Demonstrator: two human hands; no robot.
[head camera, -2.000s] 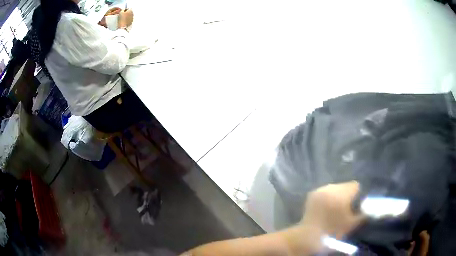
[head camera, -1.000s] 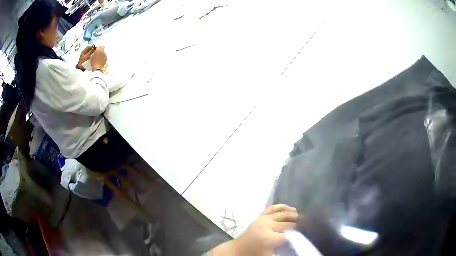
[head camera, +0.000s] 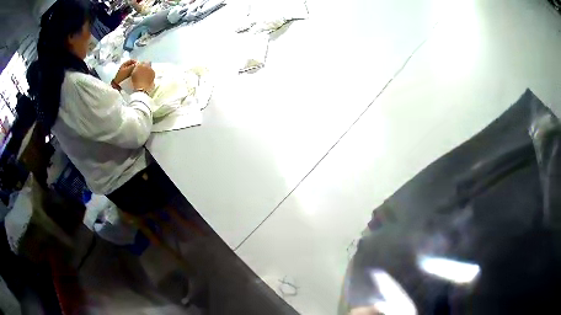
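Note:
The dark grey garment (head camera: 430, 203) lies over the white table's lower right, its corner pointing up at the right. A shiny creased strip, perhaps lining (head camera: 549, 160), shows at its right edge. Two bright white patches (head camera: 450, 269) lie over its lower part; I cannot tell what they are. Only a blurred sliver of my left hand (head camera: 363, 311) shows at the bottom edge, by the garment; its fingers and grip are hidden. My right hand is not in view. A small tangle of dark thread (head camera: 287, 285) lies left of the garment.
The white table (head camera: 320, 111) has a thin dark joint line. A person in white (head camera: 101, 123) handles pale cloth (head camera: 175, 92) at the upper left. Grey-blue garments (head camera: 166, 23) lie behind. A white bag (head camera: 111, 221) and a red basket (head camera: 64, 283) are on the floor side.
My left hand has moved down, almost out of the picture. The garment's near part has shifted. The view has moved, and more pale cloth shows before the other person.

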